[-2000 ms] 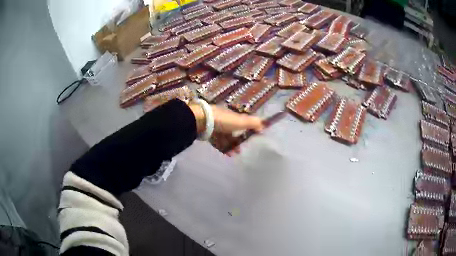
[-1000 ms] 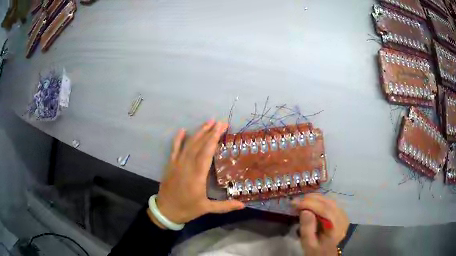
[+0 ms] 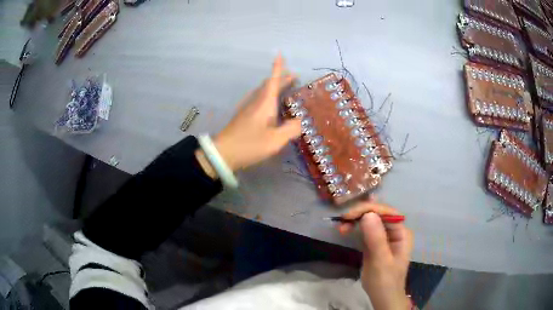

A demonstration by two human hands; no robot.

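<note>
A reddish-brown holding board (image 3: pixel 339 136) lies turned at a slant on the table, with a row of silver-white wired parts (image 3: pixel 316 148) along each long edge. Thin dark lead wires (image 3: pixel 383 112) stick out past its edges. My left hand (image 3: pixel 261 124) is at the board's upper left edge, thumb at the edge, fingers spread; whether it grips the board is unclear. My right hand (image 3: pixel 382 242) holds a red-handled pointed tool (image 3: pixel 388 218) below the board's lower end, its thin dark tip pointing left.
A clear parts box (image 3: pixel 85 109) with a white-and-purple tangle stands at left. A small metallic strip (image 3: pixel 190 118) lies right of it. More boards (image 3: pixel 498 94) lie in overlapping rows at right, and a few (image 3: pixel 96 29) at upper left. The table's curved edge (image 3: pixel 285 232) runs below the board.
The board has turned from nearly level to a steep slant and shifted up. My left hand has moved up with its upper left side. The red-handled tool's dark tip now shows, pointing left.
</note>
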